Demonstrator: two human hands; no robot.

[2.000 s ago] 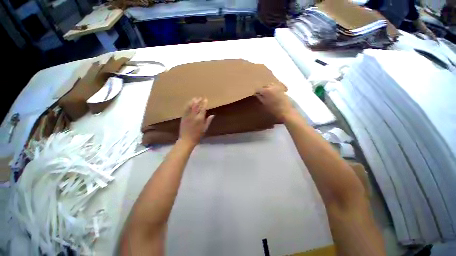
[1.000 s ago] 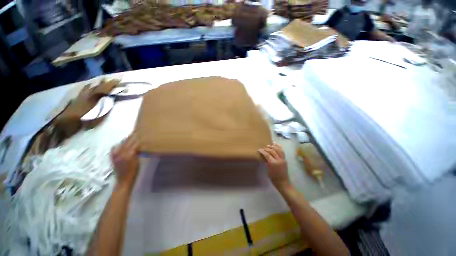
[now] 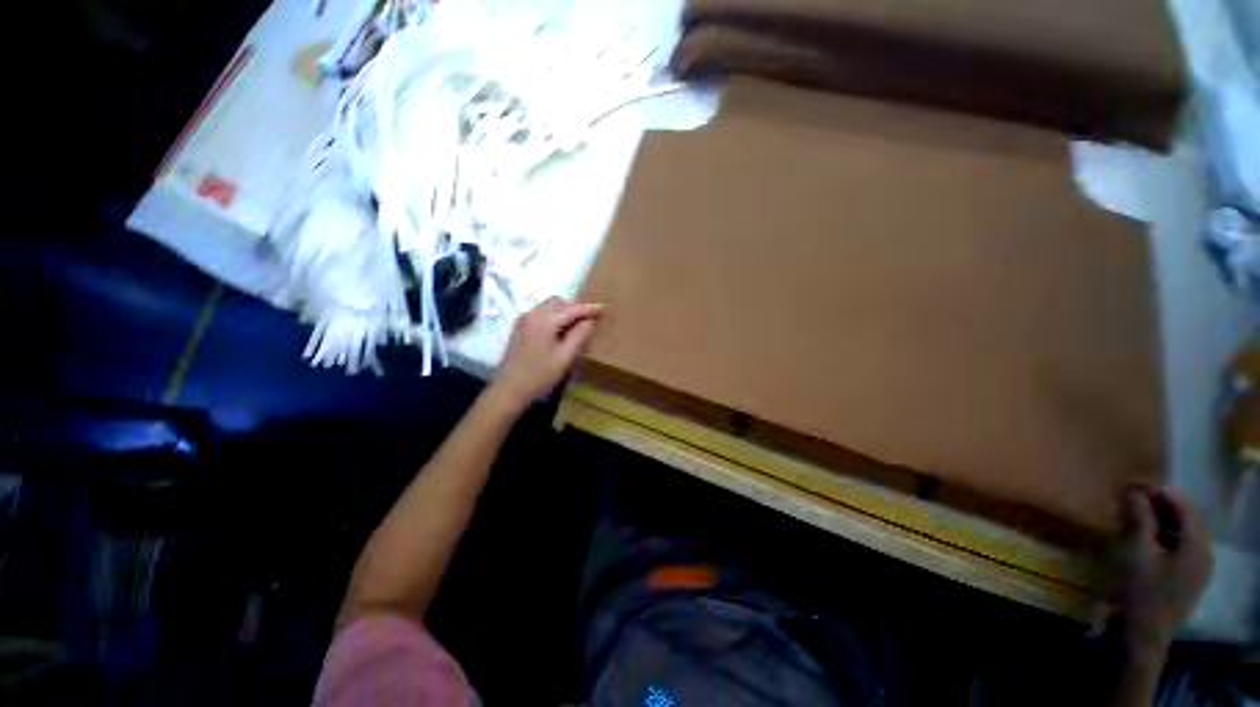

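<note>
A flat brown panel (image 3: pixel 884 276) with notched upper corners lies in front of me, its near edge beside a yellow band (image 3: pixel 815 483) with dark marks at the table's front edge. My left hand (image 3: pixel 550 345) pinches the panel's left edge near its lower corner. My right hand (image 3: pixel 1168 553) is at the panel's lower right corner, blurred and dark; its fingertips seem to hold the corner. A stack of brown panels (image 3: pixel 940 55) lies behind, overlapping the panel's far side.
A heap of white strips (image 3: pixel 442 152) with a dark bundle (image 3: pixel 449 283) lies at the left, some strips hanging over the table edge. A partly cut-off amber bottle (image 3: pixel 1244 401) is at the right rim. My apron (image 3: pixel 719 635) is close to the front edge.
The view has turned down and left. A brown panel has come off the stack towards me and now lies flat by the yellow band, both hands at its near corners.
</note>
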